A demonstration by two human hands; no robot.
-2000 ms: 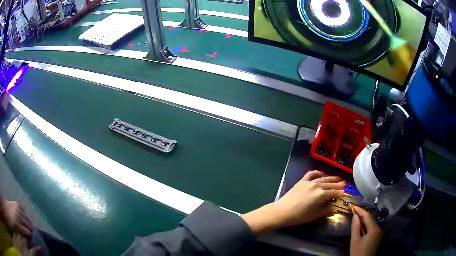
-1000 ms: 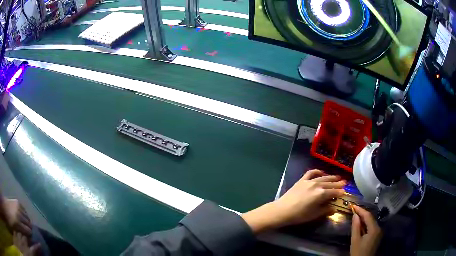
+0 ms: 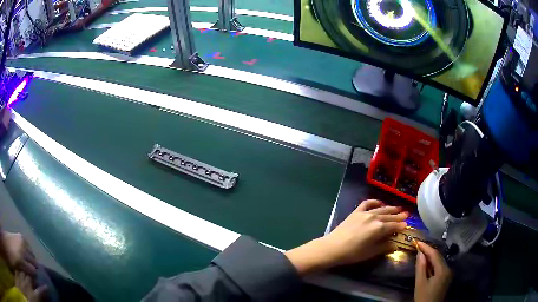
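A bar housing (image 3: 407, 238), gold in the light, lies on the dark base plate (image 3: 354, 187) under the white head of the video microscope (image 3: 432, 197). My left hand (image 3: 370, 231) presses on the bar's left part with its fingers. My right hand (image 3: 432, 271) pinches a thin orange-tipped stick (image 3: 416, 243), its tip at the bar. The monitor (image 3: 401, 35) behind shows concentric rings, a bright ring in the centre and a blurred yellowish rod across them.
A red divided parts bin (image 3: 404, 158) with small dark pieces stands behind the bar. Another grey bar housing (image 3: 193, 167) lies on the green belt (image 3: 271, 203). Pale rails divide the surface. A white tray-like block (image 3: 132, 33) lies far back. Another person's hands (image 3: 20, 262) are at the left edge.
The grey bar on the belt has moved right and slightly toward me. The rod on the monitor has shifted and now reaches into the bright ring. My hands have hardly moved.
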